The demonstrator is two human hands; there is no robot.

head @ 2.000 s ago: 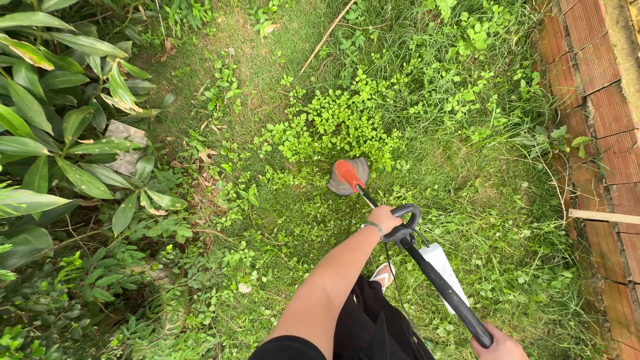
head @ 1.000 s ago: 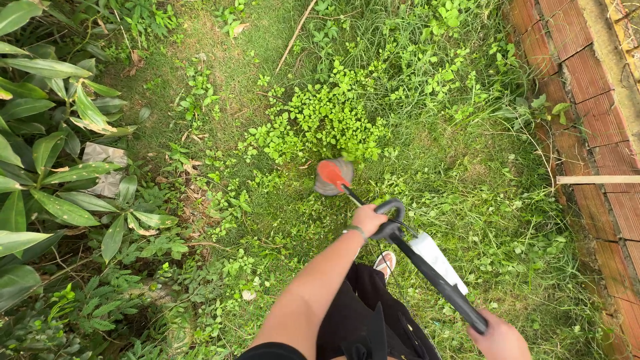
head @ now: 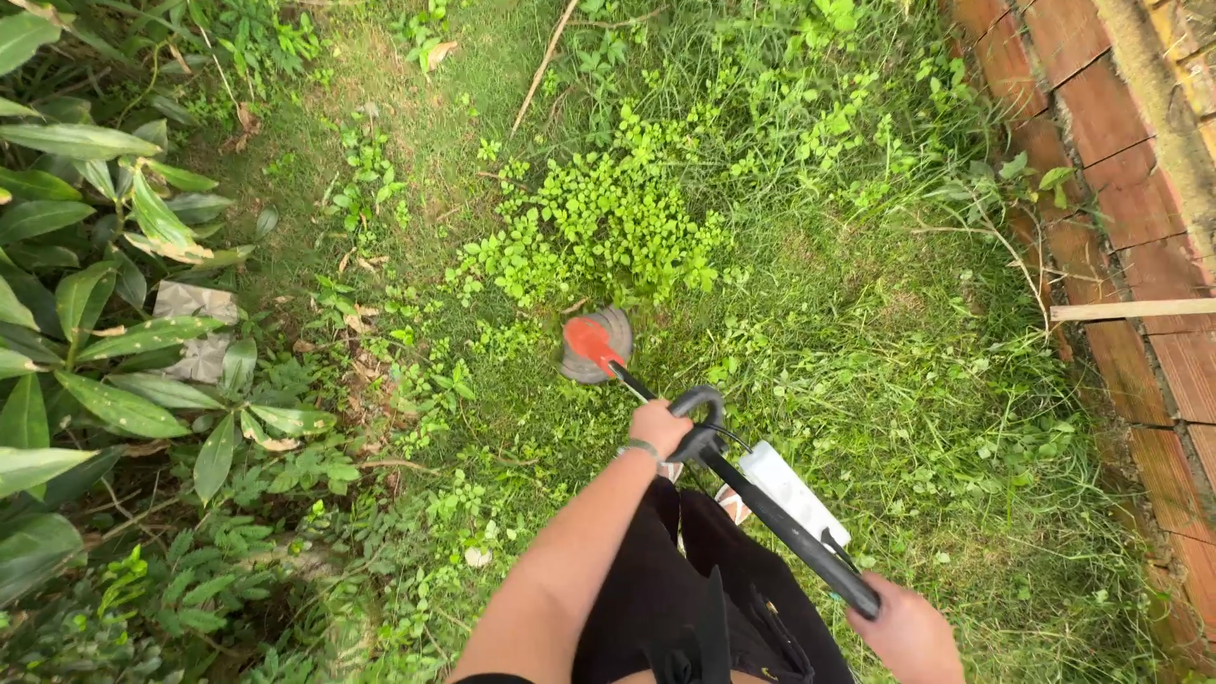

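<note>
A string trimmer (head: 793, 522) runs diagonally from the lower right to the centre of the view. My left hand (head: 661, 427) grips its black loop handle, and a band circles that wrist. At the rear end of the black shaft my right hand (head: 902, 622) is closed around the grip, partly covering it. The orange trimmer head with its round grey guard (head: 597, 344) is low over the grass, just below a patch of leafy green weeds (head: 608, 223). A white box (head: 793, 494) with a black cable hangs along the shaft.
A red brick wall (head: 1130, 190) borders the right side, with a wooden strip (head: 1130, 310) jutting from it. Broad-leaved plants (head: 123, 399) and a patterned tile (head: 195, 328) lie at the left. A thin stick (head: 544, 65) rests on the grass above. My sandalled feet (head: 731, 503) are below the handle.
The trimmer head has shifted slightly left relative to the leafy weeds and remains close below them. Both hands keep their hold. A second foot now shows beside the left hand.
</note>
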